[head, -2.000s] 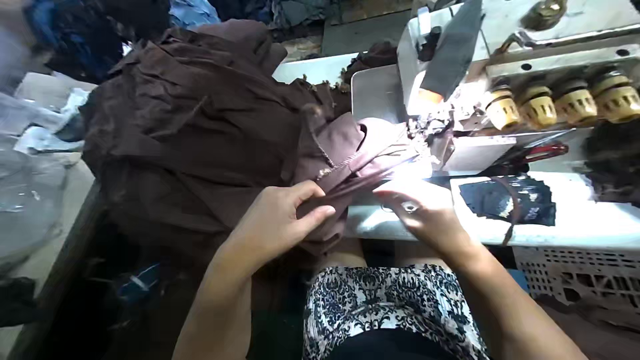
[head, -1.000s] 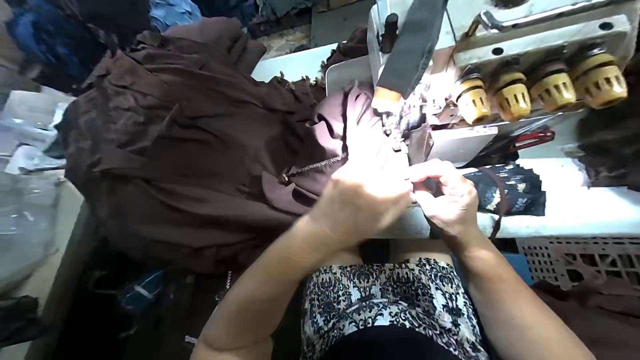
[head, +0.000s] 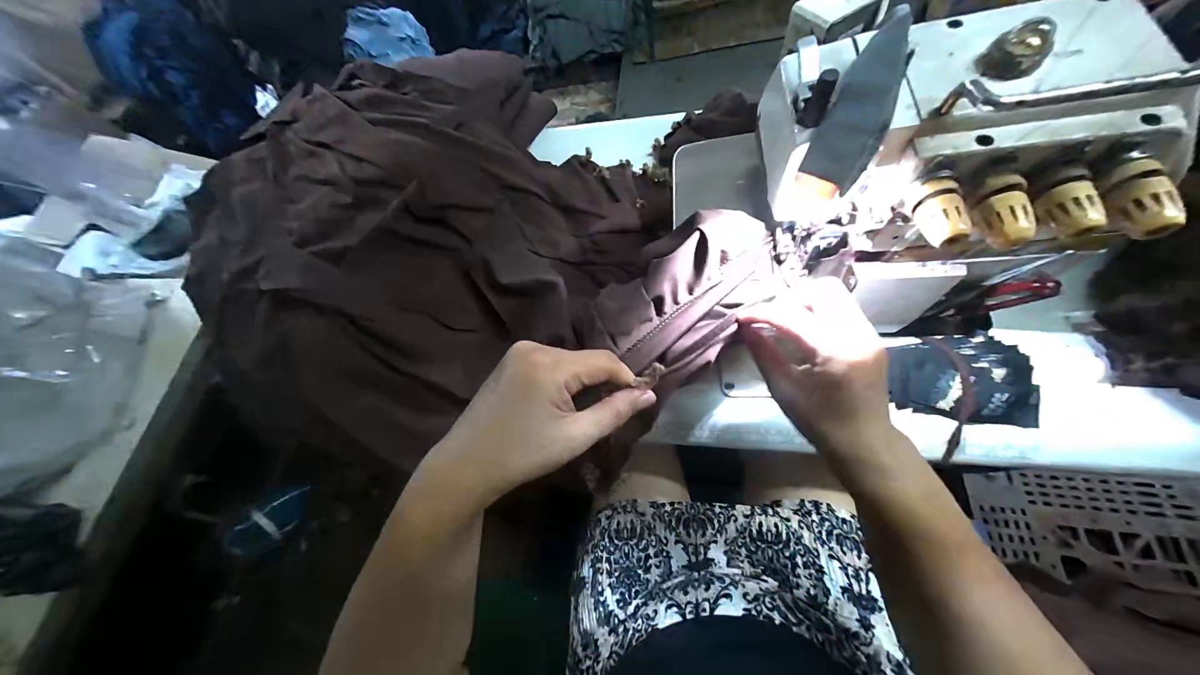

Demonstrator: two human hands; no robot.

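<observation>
My left hand (head: 562,403) pinches the frayed edge of the brown fabric (head: 375,234) between thumb and fingers, in front of the machine. My right hand (head: 816,356) grips the same fabric closer to the needle area, its fingertips on a fold. Between the hands and the presser foot of the overlock sewing machine (head: 797,234) the cloth lies in folds, with a stitched seam showing. Bright lamp light falls on the right hand and washes out some detail. The bulk of the fabric is heaped to the left.
Yellow tension dials (head: 1073,202) line the machine's front. Right of my right hand lies a bundle of dark patterned cloth pieces (head: 994,380), with red-handled scissors or snips (head: 1022,292) behind it. A plastic crate (head: 1087,520) stands below the table at right; clear plastic bags (head: 70,347) are at left.
One second ago my hands were close together by the machine; now they are apart, the left further left on the fabric edge. The seam and folds now stretch between the left hand and the machine.
</observation>
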